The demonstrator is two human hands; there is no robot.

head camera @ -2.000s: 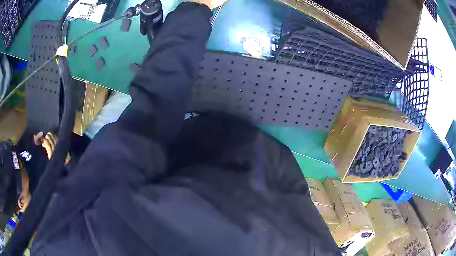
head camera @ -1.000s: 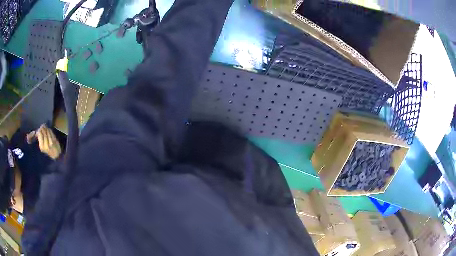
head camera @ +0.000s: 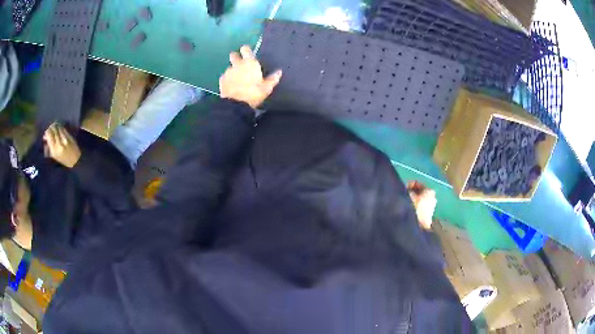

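A flat black perforated sheet (head camera: 365, 77) lies on the green bench in front of me. My left hand (head camera: 248, 77) is beside the sheet's left end, fingers spread, with nothing seen in it. My right hand (head camera: 423, 203) is low at the bench's near edge, partly cut off by my jacket. Its fingers look curled, and whether it holds anything cannot be told. An open brown carton (head camera: 455, 136) full of small black pads (head camera: 502, 160) stands right of the sheet.
Black lattice scrap (head camera: 443, 36) lies behind the sheet, beside a larger carton (head camera: 518, 10). Loose dark pads (head camera: 138, 40) and another perforated sheet (head camera: 65, 65) lie at the left, near a seated person (head camera: 78, 176). Closed cartons (head camera: 512, 280) and a blue plastic item (head camera: 520, 231) are below the bench.
My left arm has drawn back from the far side of the bench, and my left hand now shows by the sheet. My right hand has come into view. The black fixture is mostly out of view.
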